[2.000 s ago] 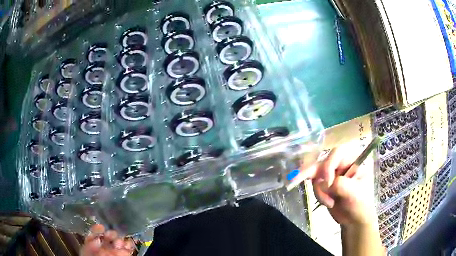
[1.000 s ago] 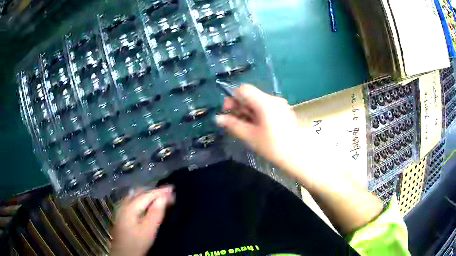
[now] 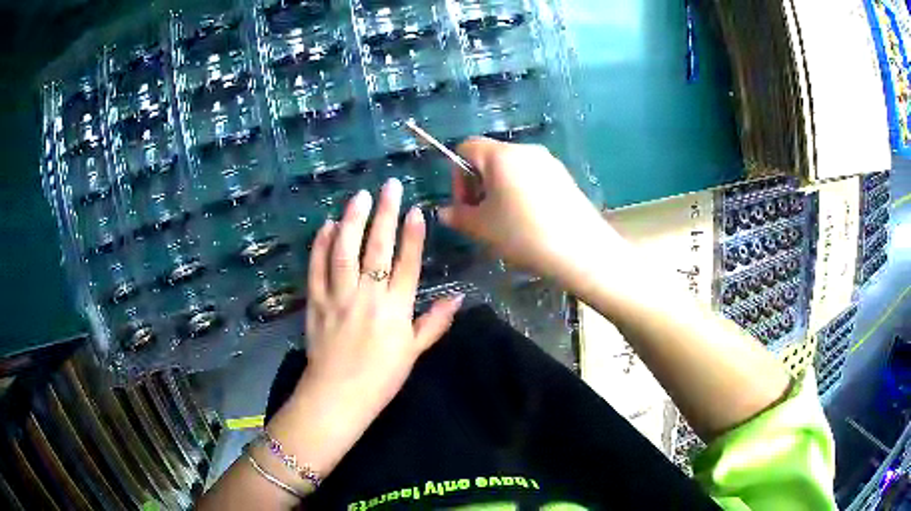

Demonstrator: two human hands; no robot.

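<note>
A large clear blister tray [image 3: 215, 160] lies on the green mat, with dark discs in rows of pockets. A disc [image 3: 277, 301] sits in a pocket near the tray's front edge. My left hand [image 3: 365, 299] lies over the front part of the tray, fingers apart and pointing away from me; its fingers hide some pockets. My right hand [image 3: 514, 205] is above the tray's right part and is closed on thin metallic tweezers [image 3: 440, 147], whose tip points to the upper left over the discs.
A dark blue pen [image 3: 691, 42] lies on the green mat [image 3: 649, 120]. Stacked brown cardboard [image 3: 764, 90] stands at the right. Beyond the bench edge are floor trays of discs [image 3: 761, 240] and marked cardboard [image 3: 639, 329]. Brown strips [image 3: 110, 424] are at lower left.
The tray was tilted up in both hands and now lies flat on the mat. My left hand has moved forward onto the tray. My right hand has moved over it with the tweezers.
</note>
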